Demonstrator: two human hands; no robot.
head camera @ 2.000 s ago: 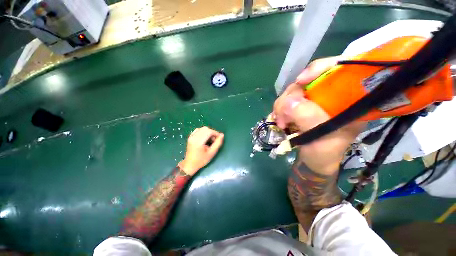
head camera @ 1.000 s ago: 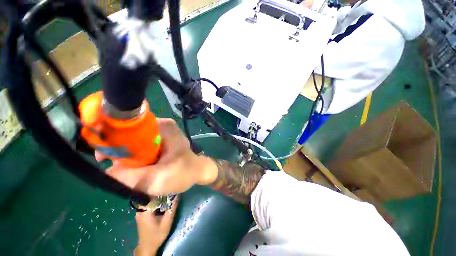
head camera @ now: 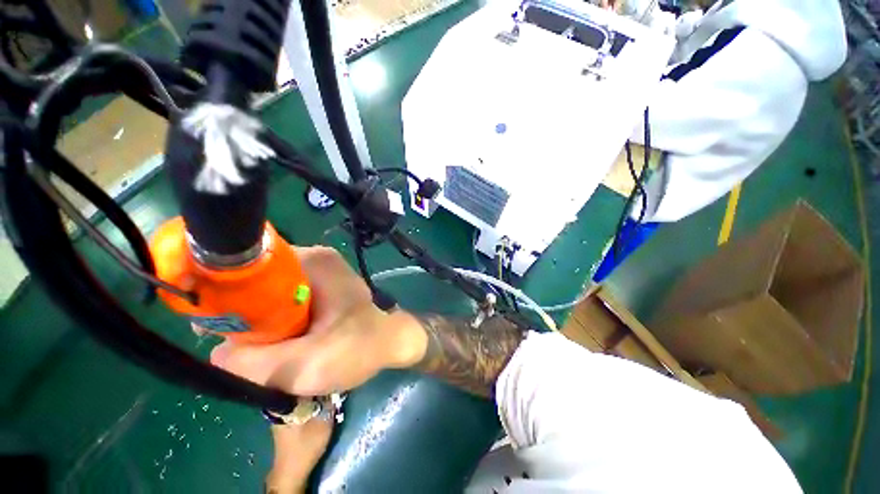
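My right hand (head camera: pixel 323 338) is wrapped around the orange electric screwdriver (head camera: pixel 241 289), held upright in front of me, with a black sleeve and cables at its top. The metal screwdriver nose (head camera: pixel 304 410) shows below my fist. My left hand is mostly hidden under the tool; only the wrist and forearm show below the nose. Its fingers and anything in them cannot be seen. Small screws (head camera: pixel 198 434) lie scattered on the green conveyor belt (head camera: pixel 87 386). A dark object (head camera: pixel 23 473) is cut off at the lower left corner.
A white box with a vent (head camera: pixel 521 125) stands ahead right. Another person in white (head camera: pixel 733 125) is beyond it. An open carton (head camera: pixel 782 299) is at the right. A black jointed rod with cables (head camera: pixel 376 212) hangs ahead. A round insert (head camera: pixel 320 198) lies beside the grey post (head camera: pixel 333 116).
My view first swung right, bringing the white box, person and cartons in. Since one second ago the scene has shifted slightly right, and a dark object shows at the lower left.
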